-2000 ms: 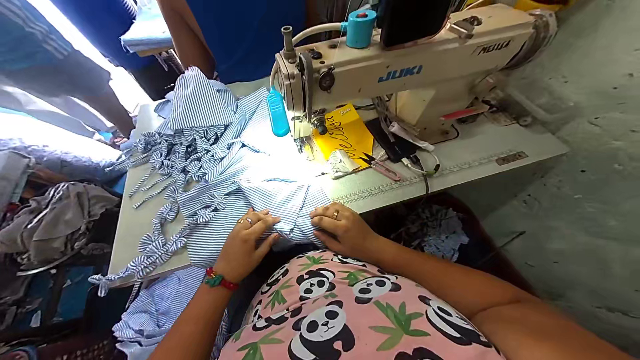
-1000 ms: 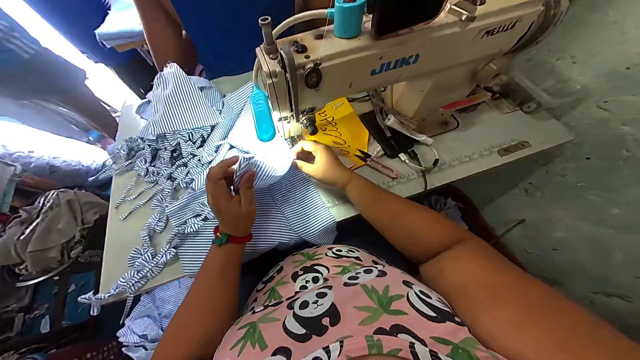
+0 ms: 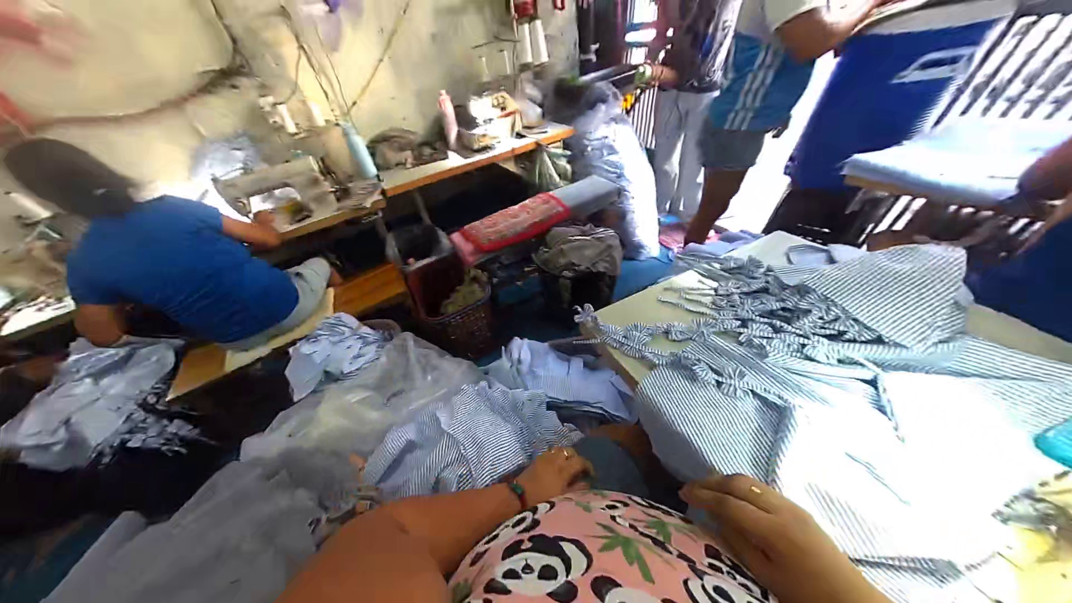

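My left hand rests low against my lap beside the panda-print top, with its fingers curled; whether it holds anything cannot be told. Nearer the table, my right hand lies with bent fingers at the front edge of the striped fabric, and its grip is unclear. Blue-and-white striped pieces are spread over the sewing table. Gathered striped strips lie in a tangle on top. A corner of a turquoise plastic thing shows at the right edge.
Striped cloth and a clear plastic bag heap at my left. Beyond are a basket, a bench with red cloth and a person in blue at a sewing machine. More people stand behind the table.
The view has swung far to the left, away from the sewing machine. My hands, both at the fabric near the needle one second ago, are now apart, the left one down at my lap.
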